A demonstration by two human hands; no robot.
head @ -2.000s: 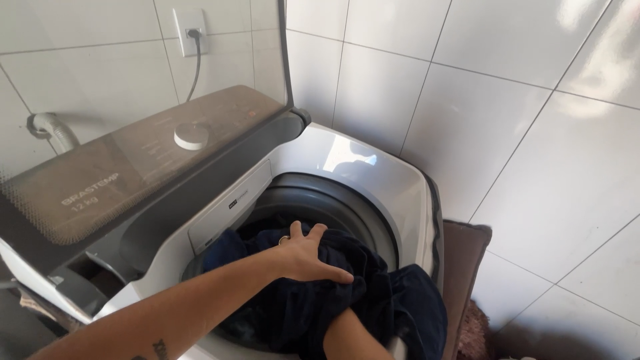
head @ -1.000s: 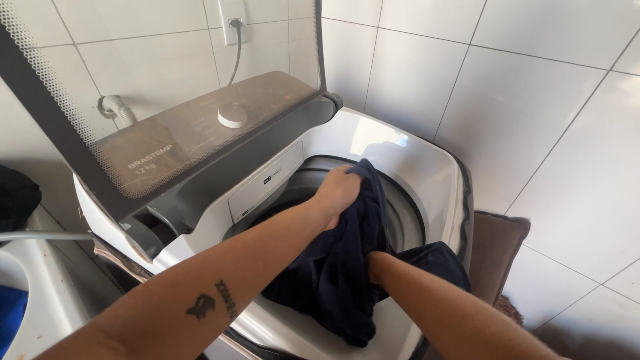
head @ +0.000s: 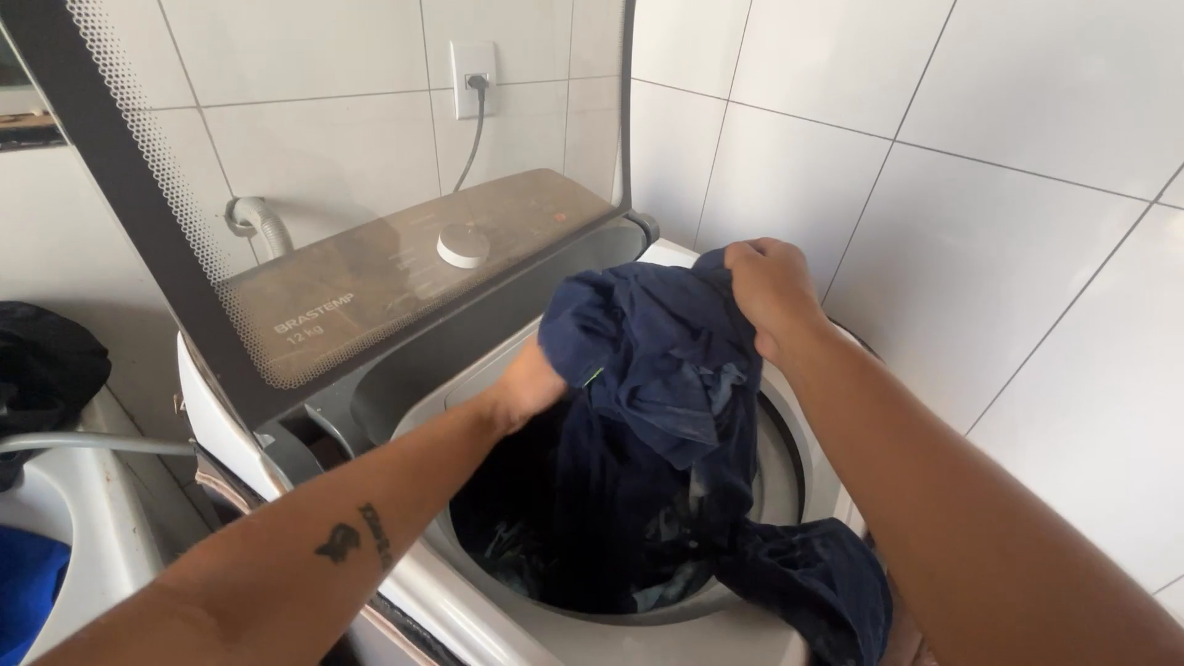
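A navy blue cloth garment [head: 661, 361] is raised over the round tub of a Brastemp top-loading washing machine [head: 592, 638]. At its upper right corner my right hand [head: 772, 287] grips the fabric. My left hand [head: 536, 384] is at the garment's left side, its fingers hidden behind the cloth, so its hold cannot be seen. Part of the dark cloth hangs down into the tub, and another navy piece [head: 819, 578] drapes over the front right rim; whether they are one garment is unclear. More dark laundry [head: 518, 555] lies inside the tub.
The machine's see-through lid [head: 176, 231] stands raised at the back, before the control panel with its white knob [head: 462, 247]. Tiled walls close in behind and to the right. At left is a white basin [head: 102, 499] with blue cloth [head: 28, 583] and black cloth [head: 46, 370] near it.
The navy garment has been lifted and spread above the tub. My right hand has risen from low on the cloth to its upper right corner, while my left hand is now at its left side.
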